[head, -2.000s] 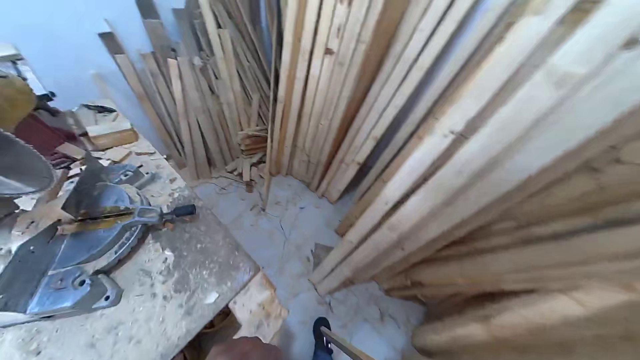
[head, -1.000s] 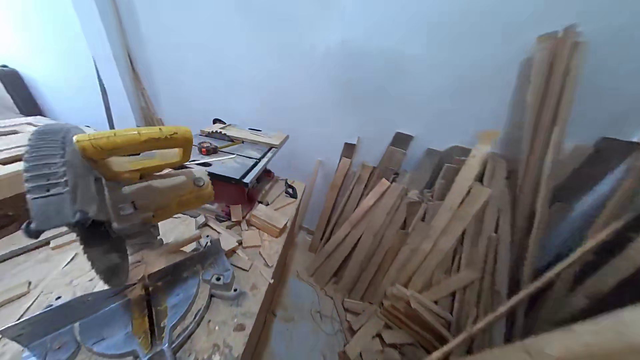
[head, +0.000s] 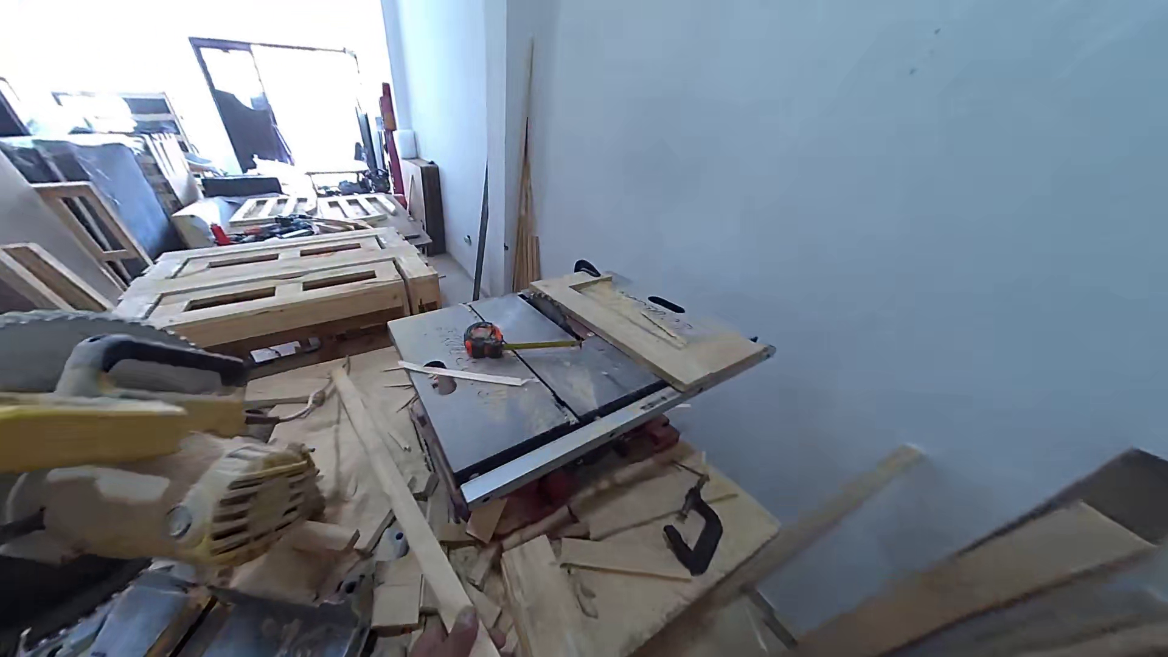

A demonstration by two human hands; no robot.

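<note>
My left hand [head: 443,637], cut off by the bottom edge of the head view, grips the near end of a long narrow wooden strip [head: 392,484]. The strip runs up and left over the cluttered bench. My right hand is not in view. Left of the strip stands a yellow miter saw [head: 164,474], its blade partly visible. Beyond the strip, a table saw [head: 502,401] bears an extended tape measure [head: 484,340], a thin light sliver [head: 464,373] and a flat wooden board [head: 630,333].
A black clamp [head: 698,534] lies on the bench at right, near wood offcuts [head: 620,557]. Boards [head: 976,584] lean at lower right by the pale wall [head: 821,228]. Slatted wooden frames [head: 283,283] are stacked at back left, with a bright doorway [head: 292,109] behind.
The view has swung left and up from the leaning boards to the table saw and the room beyond. A hand now shows on a wooden strip at the bottom; one second ago none was visible.
</note>
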